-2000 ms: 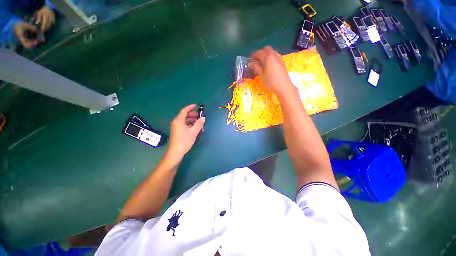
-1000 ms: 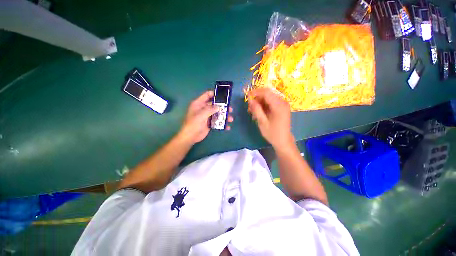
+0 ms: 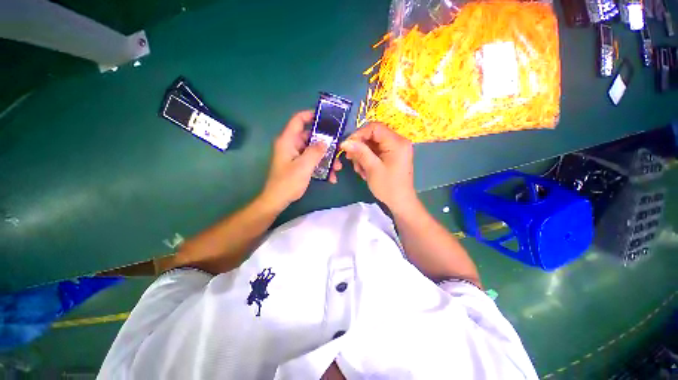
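An opened phone body [image 3: 329,126], dark screen above and silvery lower half, is upright in my left hand [image 3: 290,165], thumb on its lower half. My right hand [image 3: 381,161] is at the phone's right edge, its fingertips pinching a small orange part [image 3: 341,154] against or close to that edge; contact cannot be told. The clear bag of orange parts [image 3: 466,89] lies beyond my right hand, with loose pieces at its left end. Two phones, the upper one with a white lower half [image 3: 210,130], lie overlapping to the left.
A grey metal post [image 3: 82,33] meets the green bench at the upper left. Several phones [image 3: 607,50] and a small frame with a white window [image 3: 618,87] lie at the far right. A blue stool [image 3: 563,227] and stacked black trays [image 3: 632,221] stand beyond the bench's near edge.
My right hand has moved from the bag to the phone's right edge with the orange part. My left hand has brought the phone up upright and still holds it. The view has shifted.
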